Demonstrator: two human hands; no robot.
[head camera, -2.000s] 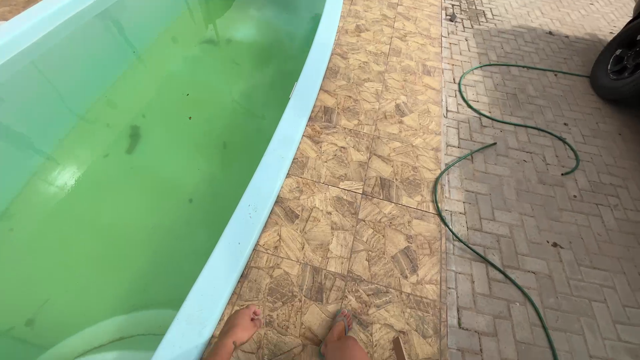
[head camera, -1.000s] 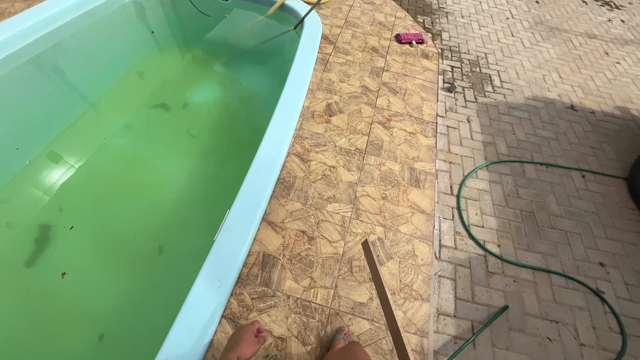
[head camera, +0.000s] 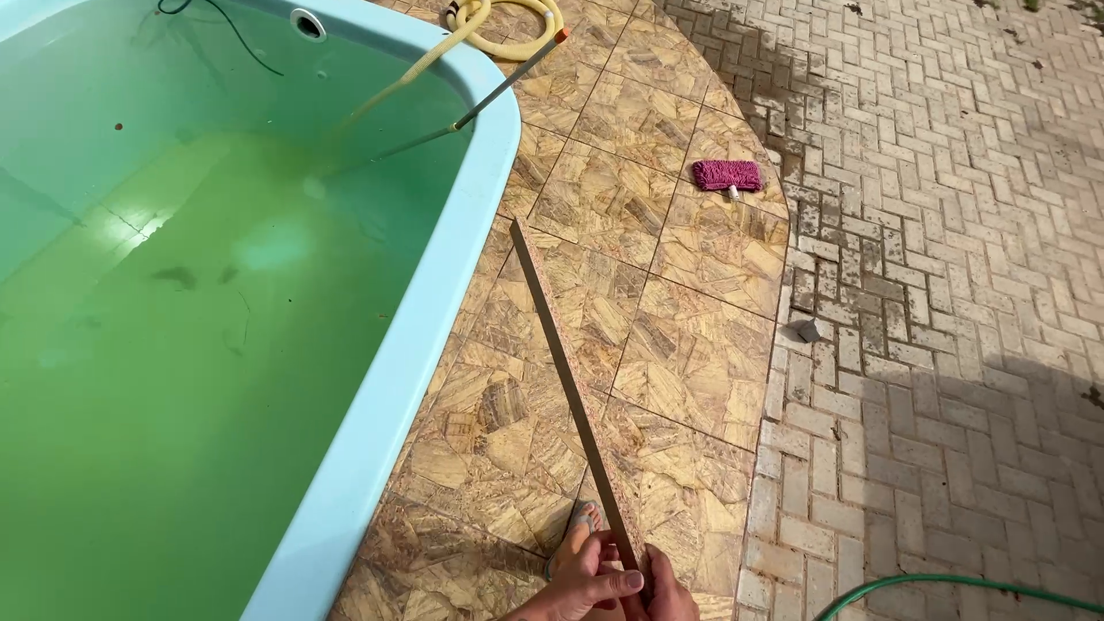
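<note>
A long, narrow strip of particle board (head camera: 565, 371) with a dark edge slants up and left from the bottom of the view, over the tiled deck. Around its lower end my left hand (head camera: 591, 580) is closed, thumb on the near side. Just right of it, my right hand (head camera: 666, 591) grips the same end. A sandaled foot (head camera: 590, 517) shows behind the left hand.
The pool's light blue rim (head camera: 414, 371) borders green water at left. A yellow hose (head camera: 509, 47) and a pole (head camera: 509, 82) lie at the far corner. A magenta mop head (head camera: 726, 175) rests on the tiles. A green hose (head camera: 949, 580) crosses the pavers lower right.
The board strip has risen farther into view, and both hands now show on its lower end. The view has shifted toward the pool's far end, bringing in the yellow hose and pole.
</note>
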